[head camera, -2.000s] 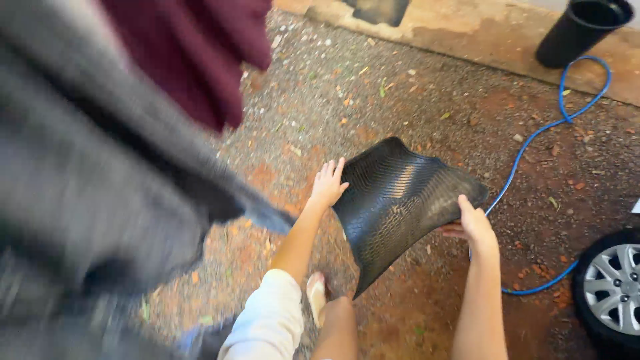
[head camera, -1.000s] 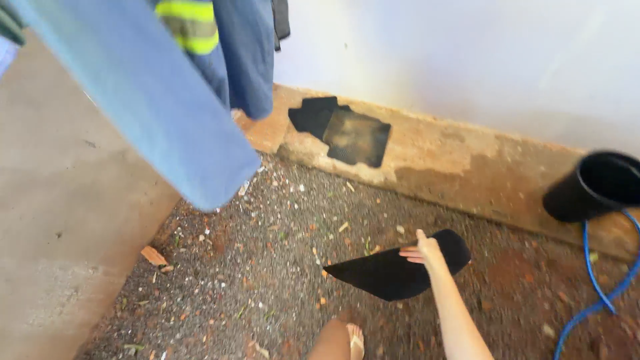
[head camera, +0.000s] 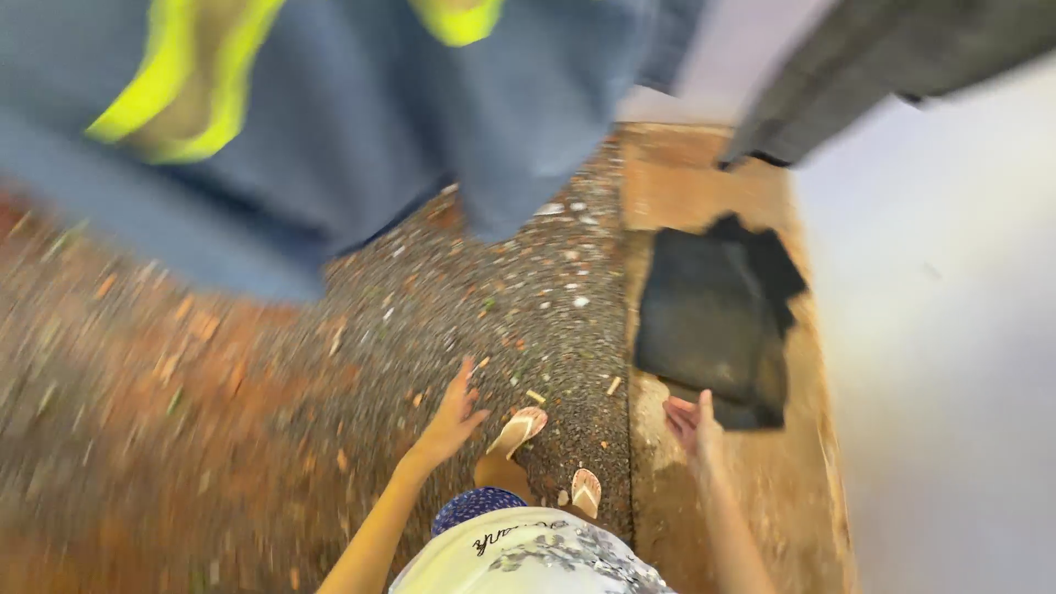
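Note:
Black mats (head camera: 701, 318) lie in an overlapping stack on the concrete ledge at the right. My right hand (head camera: 691, 421) is at the near edge of the stack, fingers apart; whether it touches the mat is not clear. Over the gravel, left of the ledge, my left hand (head camera: 452, 412) is held out with its fingers apart and nothing in it.
Blue clothing with yellow bands (head camera: 396, 115) hangs across the upper left. A dark grey garment (head camera: 858, 74) hangs at the upper right beside the white wall (head camera: 932, 330). My sandalled feet (head camera: 520, 429) stand on gravel (head camera: 528, 330) beside the concrete ledge (head camera: 668, 503).
The black mat that was in my hands is out of them. It seems to lie on the stack on the ledge, where my right hand now is. The view has turned strongly.

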